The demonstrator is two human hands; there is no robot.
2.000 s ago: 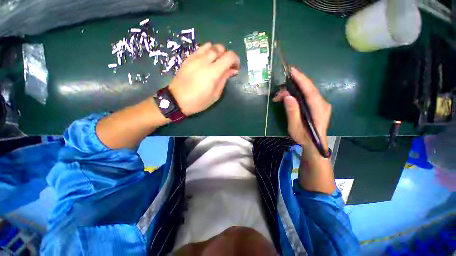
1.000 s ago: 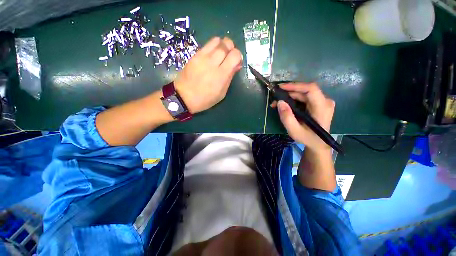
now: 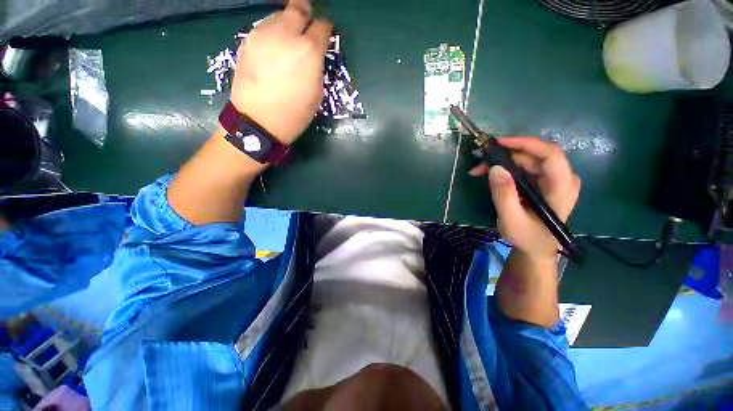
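A green circuit board with a large white area [image 3: 439, 98] lies upright in the middle of the dark green mat. My right hand [image 3: 534, 193] holds the black soldering iron [image 3: 526, 191] like a pen, its metal tip at the board's lower right part. My left hand [image 3: 281, 72] is over the component pile [image 3: 341, 88], bits of white, silver and black, and covers part of it. Its fingers point to the mat's back edge; whether they hold anything cannot be told.
A white tub [image 3: 667, 46] stands at the back right beside a round black grille [image 3: 599, 6]. A black holder [image 3: 691, 172] is at the right. A clear plastic bag [image 3: 88, 95] lies at the far left. A dark panel with a white label [image 3: 627, 293] is below the bench edge at right.
My left hand has moved from beside the board, left and back over the component pile. The iron's tip has stayed near the board's lower part. The view has shifted somewhat.
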